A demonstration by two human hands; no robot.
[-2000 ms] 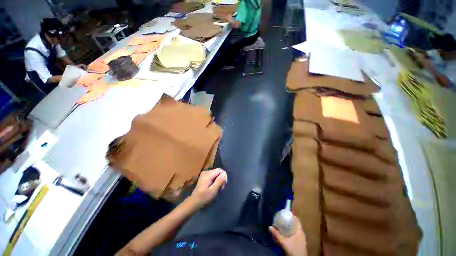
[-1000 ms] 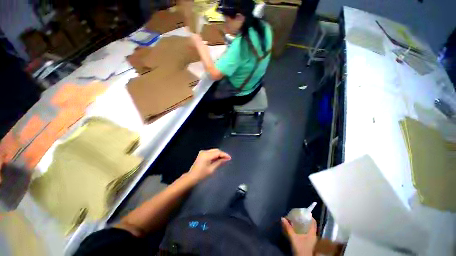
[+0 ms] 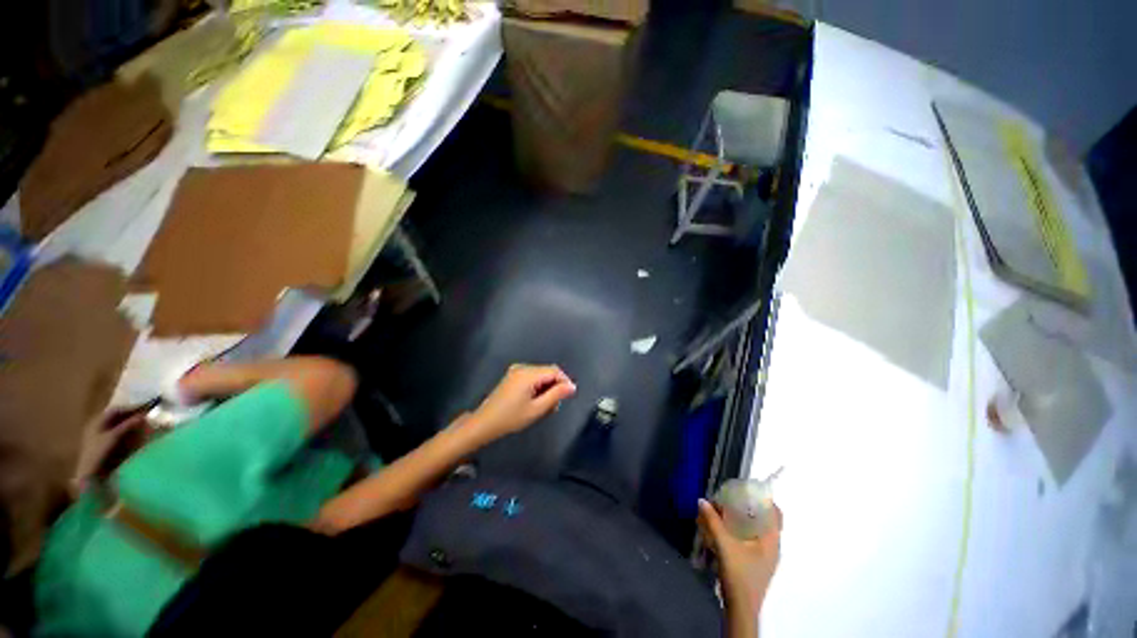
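My right hand is at the lower right, by the near edge of the right table. It is shut around a cloudy whitish glue bottle, whose thin pointed nozzle points up and to the right. My left hand is in the middle, over the dark floor. Its fingers are curled together and no object shows in it.
Seated person in a green shirt close on the left, at a table with brown panels and yellow pieces. White table with grey boards on the right. Stool and large brown box ahead along the aisle.
The view has moved forward along the aisle. The green-shirted person, ahead before, is now close at the left. The bottle stays in my right hand; my left hand stays curled in front.
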